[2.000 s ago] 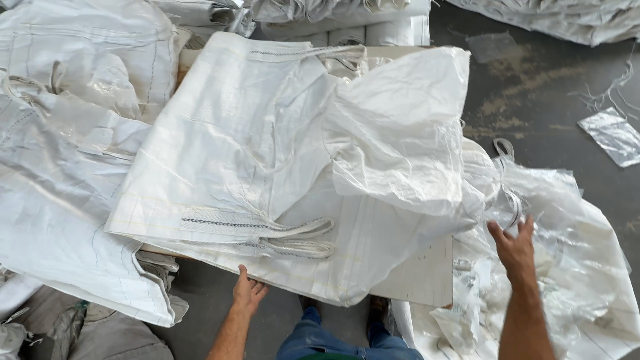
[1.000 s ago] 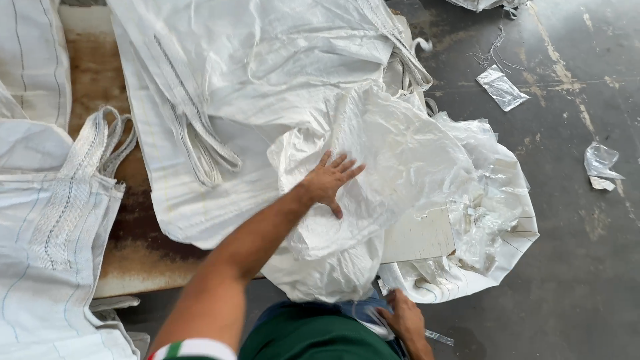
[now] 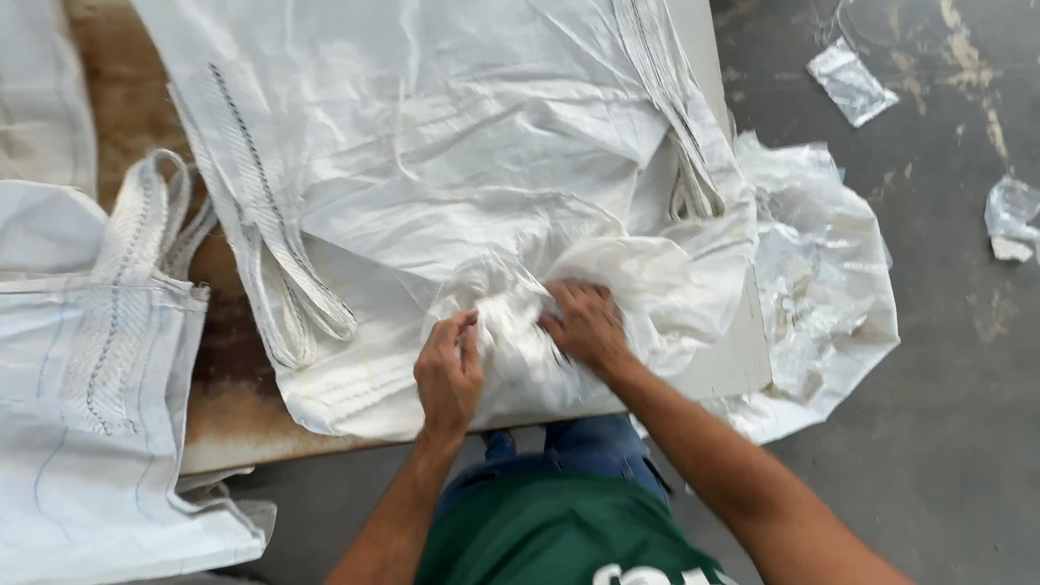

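Note:
A large white woven bulk bag (image 3: 504, 130) lies flat across the table, with thin white fabric bunched near the front edge. My left hand (image 3: 451, 366) pinches the left side of this bunched fabric (image 3: 512, 333) between thumb and fingers. On its right side, my right hand (image 3: 587, 323) presses into the gathers with curled fingers, and its fingertips are partly hidden in the folds. A stitched webbing loop (image 3: 284, 268) of the bag lies left of my hands. Another webbing loop (image 3: 674, 106) lies at the upper right.
The rust-stained table (image 3: 236, 414) shows at the left, beside another white bag (image 3: 97, 406) with loops. A pale board (image 3: 731, 357) lies under the bag's right side. Beyond it sits a white sack with clear plastic scraps (image 3: 800, 284). Plastic pieces (image 3: 853, 81) lie on the floor.
My left hand has come onto the thin fabric, which was spread out a second ago and is now gathered. My right hand has moved from beside my waist onto the fabric.

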